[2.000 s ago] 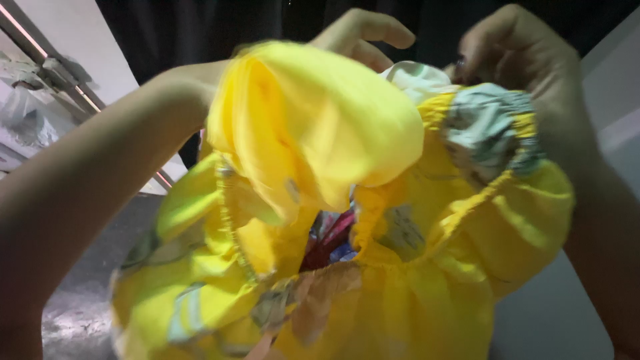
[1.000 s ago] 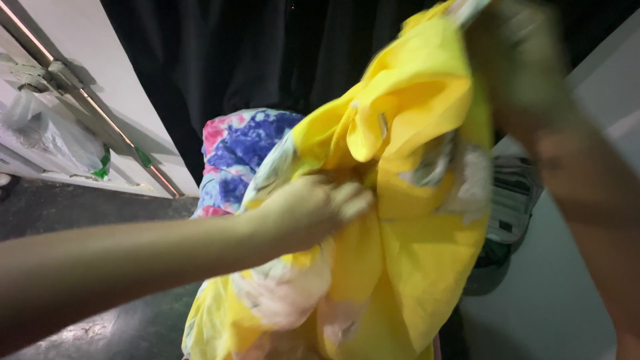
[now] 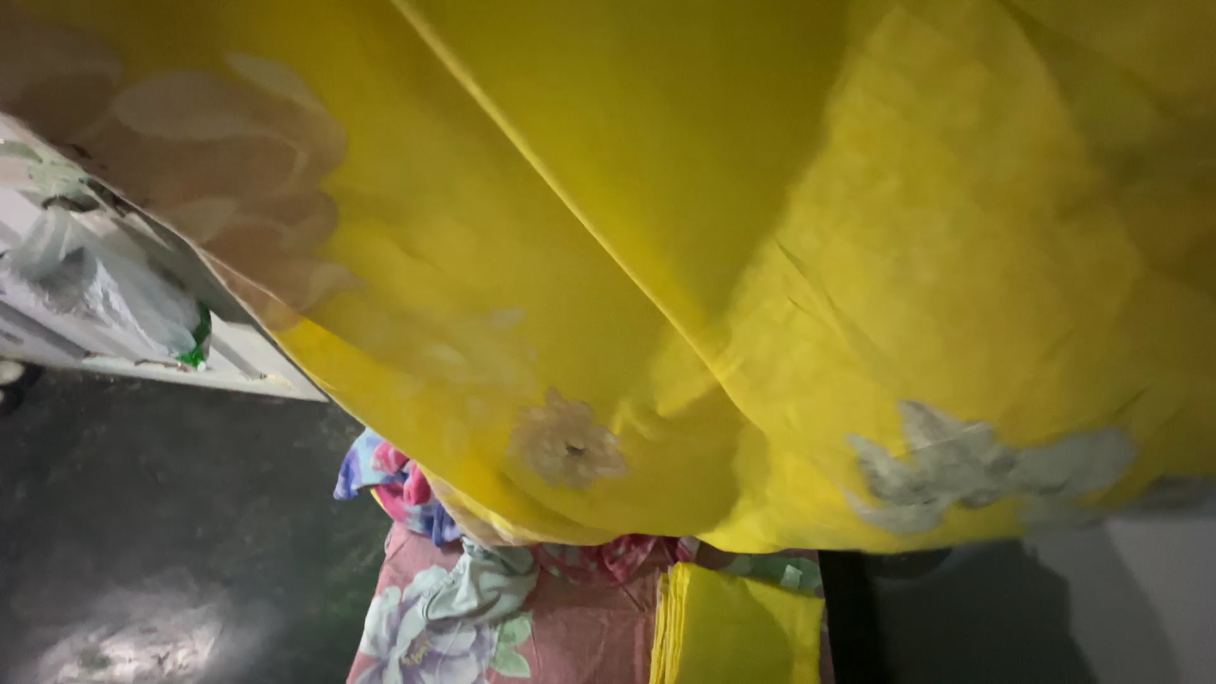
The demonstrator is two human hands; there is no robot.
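Observation:
A large yellow cloth with a floral print (image 3: 570, 285) hangs spread across the upper view, close to the camera, with a fold or seam running slantwise down its middle. Its lower edge sags over a pink floral cloth surface (image 3: 589, 617). Neither of my hands shows; the cloth fills the area where they could be, so what they hold cannot be seen. Below the hanging cloth lies a folded yellow cloth (image 3: 741, 627). Beside it, farther left, are a crumpled grey-green cloth (image 3: 484, 579) and a blue, pink and purple tie-dye cloth (image 3: 408, 489).
A translucent plastic bag (image 3: 104, 285) with a green part hangs by a white panel at the left. Dark floor (image 3: 190, 494) with a bright reflection lies below it. A grey surface (image 3: 1140, 589) stands at the lower right.
The yellow cloth, gathered in both hands before, is now spread open across the view. My hands have gone out of sight. The pink surface and folded yellow cloth now show below.

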